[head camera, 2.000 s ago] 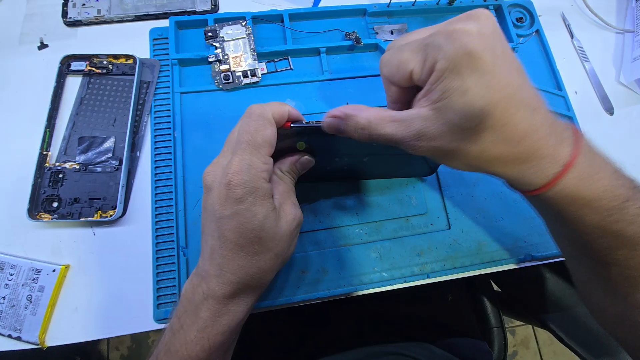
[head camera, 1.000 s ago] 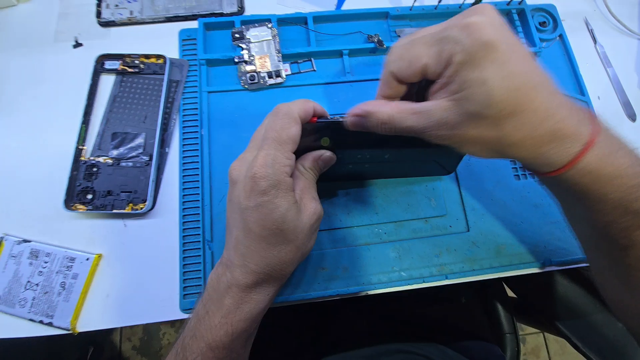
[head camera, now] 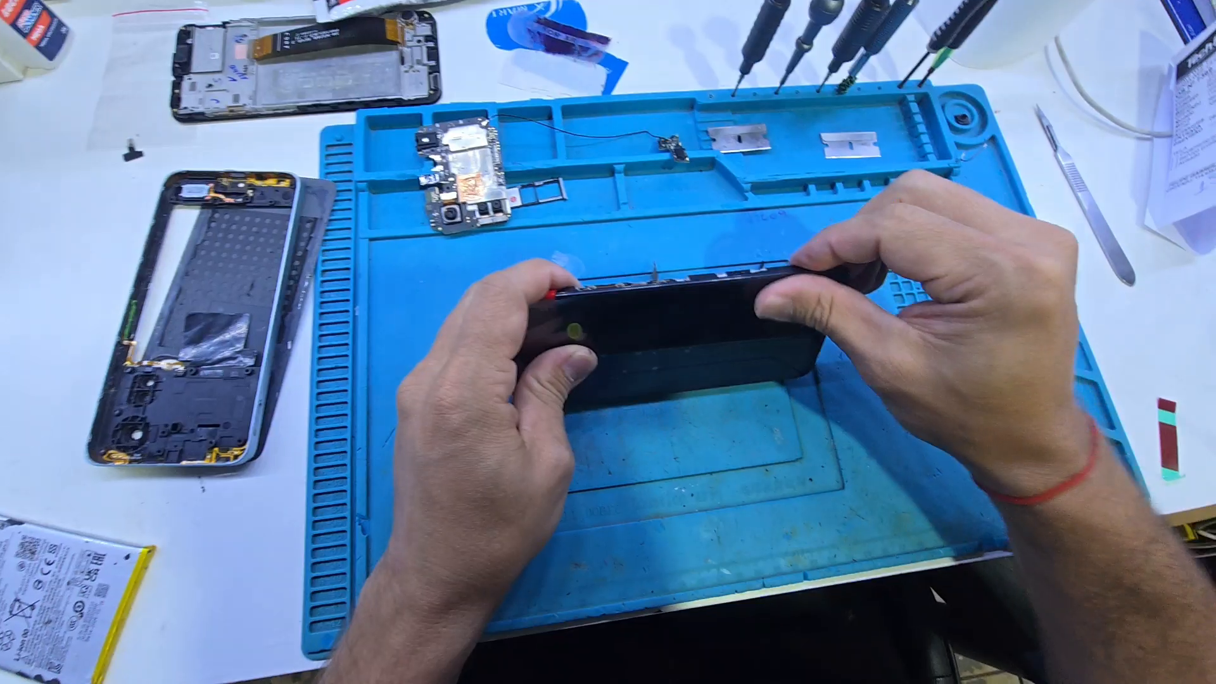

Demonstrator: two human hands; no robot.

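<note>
A black phone screen assembly [head camera: 684, 323] is held on its long edge above the blue silicone repair mat [head camera: 684, 570], its glossy face toward me. My left hand [head camera: 484, 427] grips its left end, the thumb on the glass and the fingers behind the top edge. Near the right end, my right hand [head camera: 950, 323] pinches the upper edge between thumb and fingers. A thin metal part sticks up along that edge. The back of the assembly is hidden. Behind it, a phone mainboard [head camera: 465, 176] lies in the mat's compartments beside a card tray [head camera: 543, 193].
Left of the mat lie a phone mid-frame [head camera: 199, 323] and a battery [head camera: 66, 598]. Another screen frame with a flex cable [head camera: 309, 66] lies behind. Blades [head camera: 850, 144] rest in the mat; screwdrivers [head camera: 760, 43] stand at its rear. A scalpel [head camera: 1088, 204] lies right.
My right hand has moved right along the top edge, from near my left hand to the assembly's right end. My left hand keeps its hold.
</note>
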